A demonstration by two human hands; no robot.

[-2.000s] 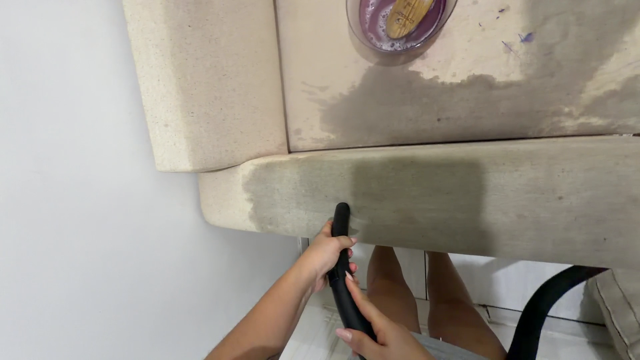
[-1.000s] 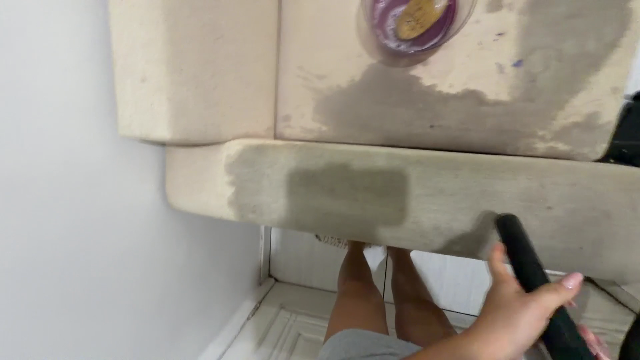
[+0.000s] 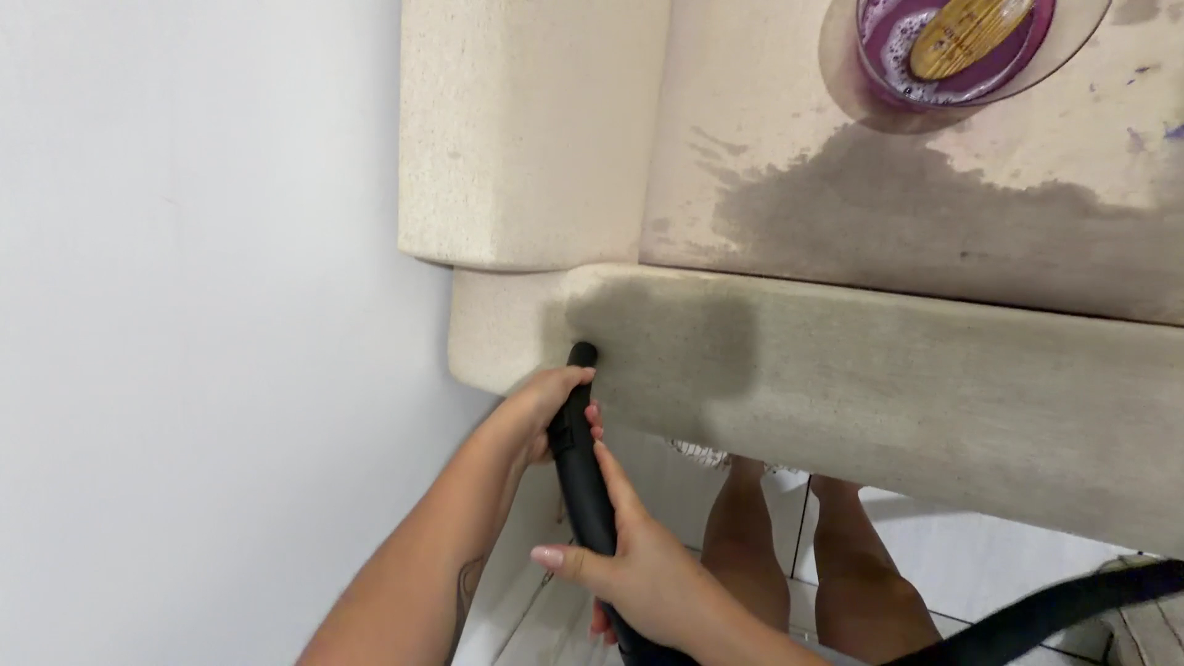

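Both my hands are on a black vacuum wand point(image 3: 585, 495), whose upper end meets the front edge of a beige fabric sofa point(image 3: 925, 388). My left hand point(image 3: 552, 407) wraps the wand near that end. Lower down, my right hand point(image 3: 638, 564) grips the tube, its thumb lying across it. Beside the tip, a dark damp patch point(image 3: 684, 338) spreads over the front panel. On the seat stands a clear bowl point(image 3: 1064, 55) of purple foamy liquid, with a wooden-backed brush point(image 3: 967, 37) in it.
A white wall point(image 3: 203, 277) runs along the left, close to the sofa's armrest point(image 3: 536, 129). A black hose point(image 3: 1045, 615) curves at the lower right. My legs point(image 3: 754, 555) stand on white floor tiles below the sofa. A larger wet area point(image 3: 925, 217) darkens the seat.
One second ago the wand was farther right along the front panel; now it is at the left end. My left hand is now plainly on it, near the tip.
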